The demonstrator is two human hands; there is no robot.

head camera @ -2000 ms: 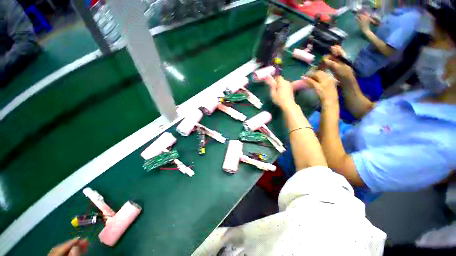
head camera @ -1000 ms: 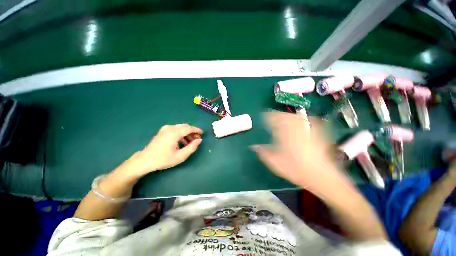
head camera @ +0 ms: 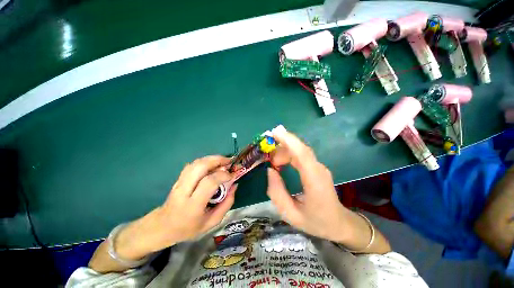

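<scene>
A half-built hair dryer point(head camera: 218, 194) is held up in front of my chest, its barrel mostly hidden in my left hand. My left hand point(head camera: 197, 194) is closed around the barrel, whose round end shows below the fingers. The circuit board point(head camera: 252, 157), with a dark part and a yellow block, lies along the handle shell. My right hand point(head camera: 307, 191) has its fingertips at the handle's far end beside the yellow block; thumb and fingers are partly spread, and a red lead shows between them. A thin dark lead with a white tip point(head camera: 234, 136) sticks up behind.
Several half-built pink hair dryers point(head camera: 397, 119) lie at the right on the green bench top point(head camera: 129, 140), boards and red leads hanging out. A white edge rail point(head camera: 141, 54) runs along the back. A person's arm and blue clothing point(head camera: 428, 185) are at the right edge. A dark object point(head camera: 8, 183) is at the left.
The single hair dryer that lay on the bench is now lifted in my left hand. My right hand has come in to its handle end. The view has shifted, showing the other dryers closer.
</scene>
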